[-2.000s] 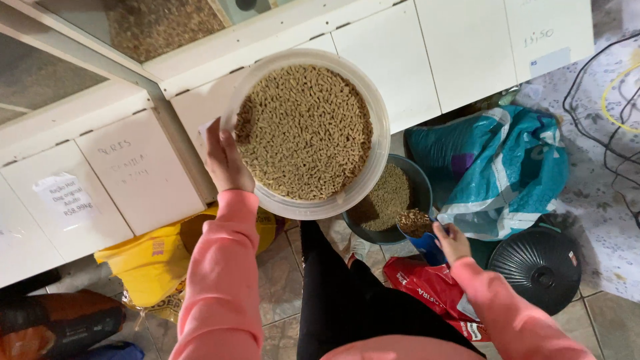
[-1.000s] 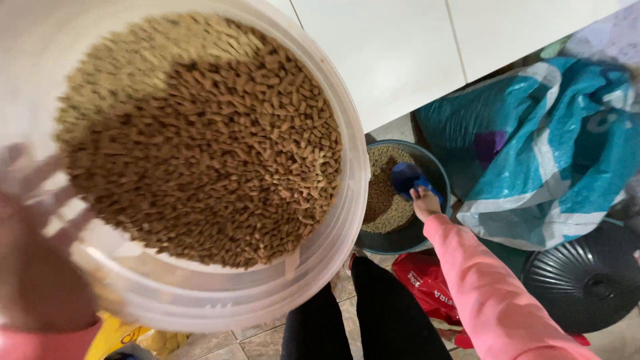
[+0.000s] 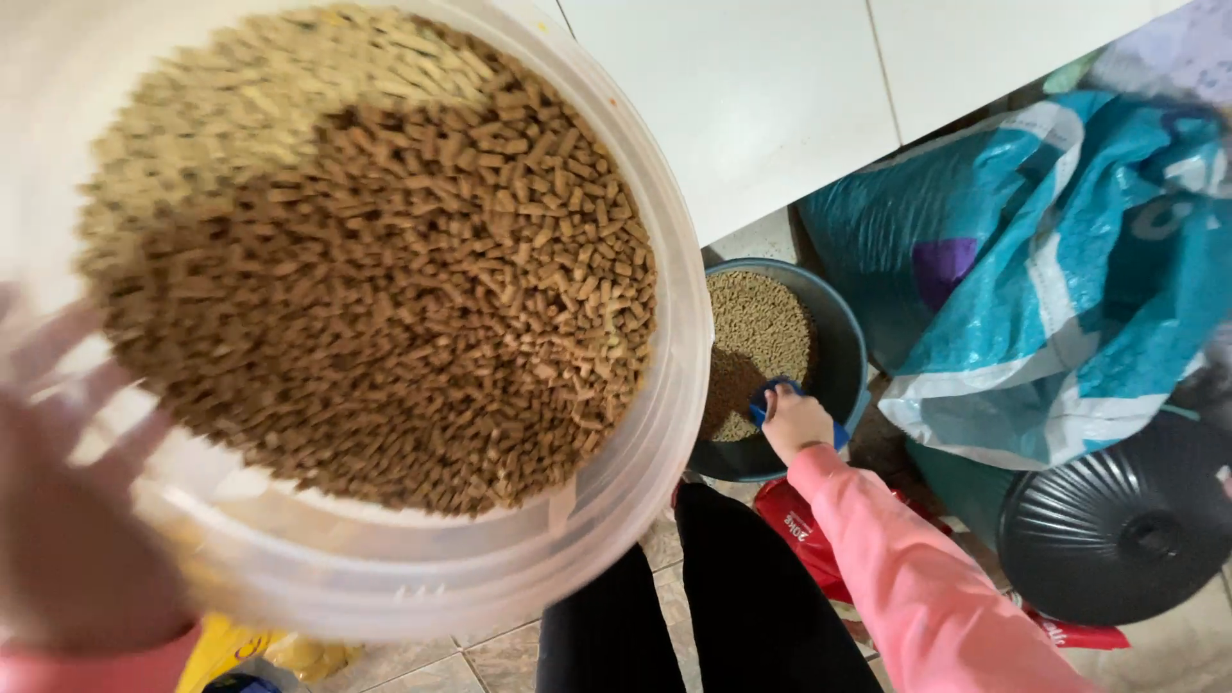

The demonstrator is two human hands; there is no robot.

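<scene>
A large translucent plastic tub (image 3: 616, 520) fills the left of the head view, close to the camera and tilted. Brown pellets (image 3: 385, 318) cover much of the pale pellets (image 3: 279, 87) inside it. My left hand (image 3: 87, 462), blurred, supports the tub's left side with spread fingers. Lower down on the right, my right hand (image 3: 797, 419) grips a blue scoop (image 3: 840, 436) inside a dark round bucket (image 3: 852, 337). That bucket holds pale pellets (image 3: 760, 313) and a patch of brown ones (image 3: 730, 385). The scoop's front is partly hidden by my hand.
A white tiled counter front (image 3: 751, 87) runs above the bucket. To the right lie a teal and white plastic sack (image 3: 1011, 279) and a container with a black ribbed lid (image 3: 1121, 529). A red bag (image 3: 799, 539) is beside my legs, and a yellow bag (image 3: 226, 650) is at lower left.
The tub is much nearer the camera than two seconds ago, and brown pellets now cover much of its pale ones. The scoop, filled and raised at the bucket's rim then, is down inside the bucket.
</scene>
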